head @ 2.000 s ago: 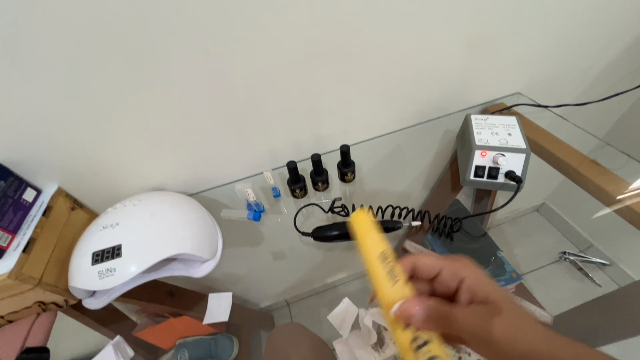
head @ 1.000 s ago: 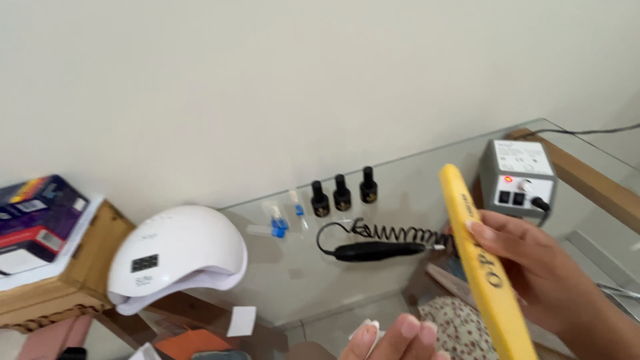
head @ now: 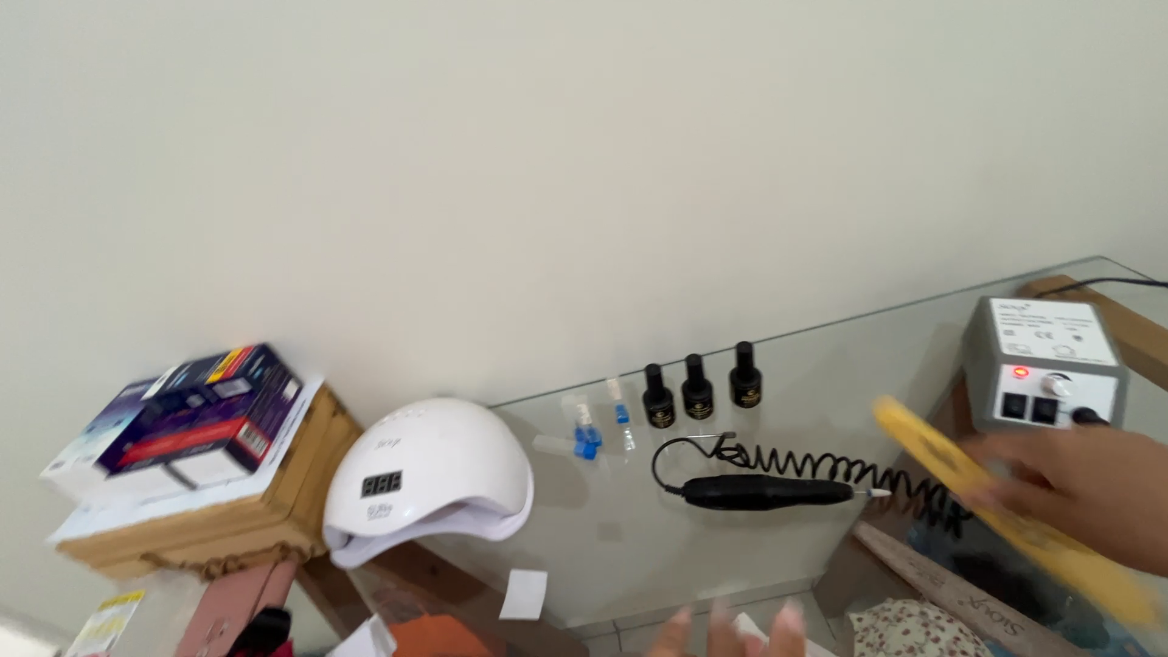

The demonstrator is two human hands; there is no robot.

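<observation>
My right hand (head: pixel 1068 488), at the right edge, grips a yellow nail file (head: pixel 1013 529), which is blurred. Only the fingertips of my left hand (head: pixel 730 634) show at the bottom edge; they look apart, and whether they hold anything is hidden. Between and beyond my hands, a black nail drill handpiece (head: pixel 766 493) lies on the glass table, its coiled cord running right. Three black nail polish bottles (head: pixel 698 388) stand behind it. Small blue and clear plastic pieces (head: pixel 586 440) lie to their left. The grey drill control box (head: pixel 1045 365) has a red light on.
A white nail lamp (head: pixel 429 474) stands left of centre. Further left, a wooden box (head: pixel 301 484) bears stacked cartons (head: pixel 205 411). A white paper piece (head: pixel 524 595) lies near the front, beside something orange (head: pixel 443 636). Patterned fabric (head: pixel 912 630) shows at lower right.
The view has shifted left. My left fingertips, absent in the earliest frame, appear at the bottom edge. The yellow file has stayed in my right hand and is now tilted more to the side.
</observation>
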